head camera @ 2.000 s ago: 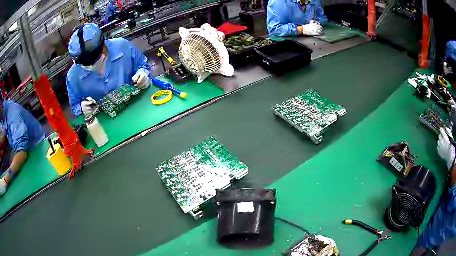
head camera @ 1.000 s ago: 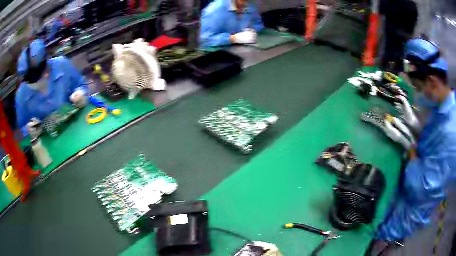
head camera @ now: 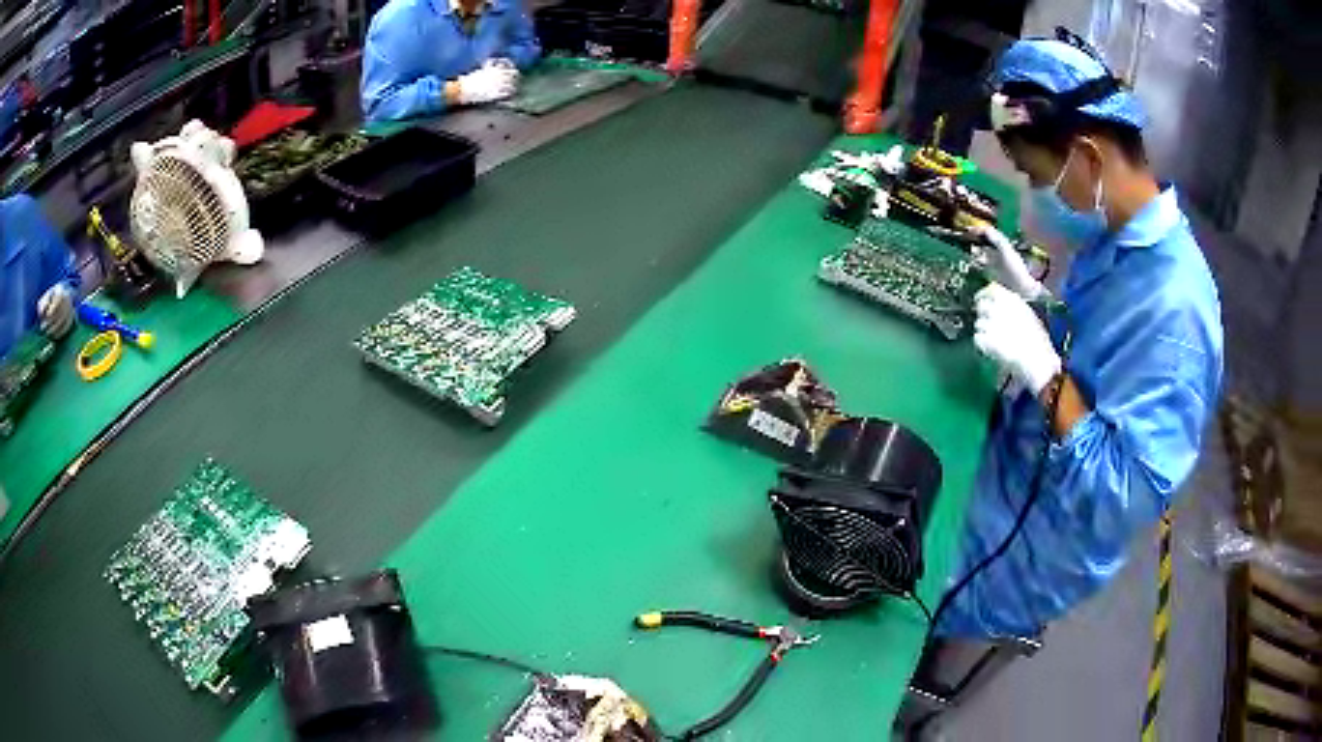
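Neither of my hands is in the picture. Nearest in front of me, a black round housing (head camera: 348,670) with a white label stands at the bottom left. A populated green circuit board (head camera: 200,580) lies against its left side, partly hidden behind it. Side cutters (head camera: 725,629) with dark, yellow-tipped handles lie open on the green mat (head camera: 580,544). A soldering iron stand (head camera: 577,710) with a worn whitish top is cut off by the bottom edge. A second circuit board (head camera: 467,339) lies on the dark green conveyor belt (head camera: 592,192).
A black fan housing (head camera: 855,510) and a dark stand with a label (head camera: 779,406) are on the mat at centre right. A person in a blue smock (head camera: 1109,392) works on a board (head camera: 902,276) at the right. Across the belt are a white fan (head camera: 189,203), a black tray (head camera: 396,177) and two people.
My view has swung to the right, so the belt, boards and housing appear further left. The person at the right now shows fully, with the gloved hands at a board.
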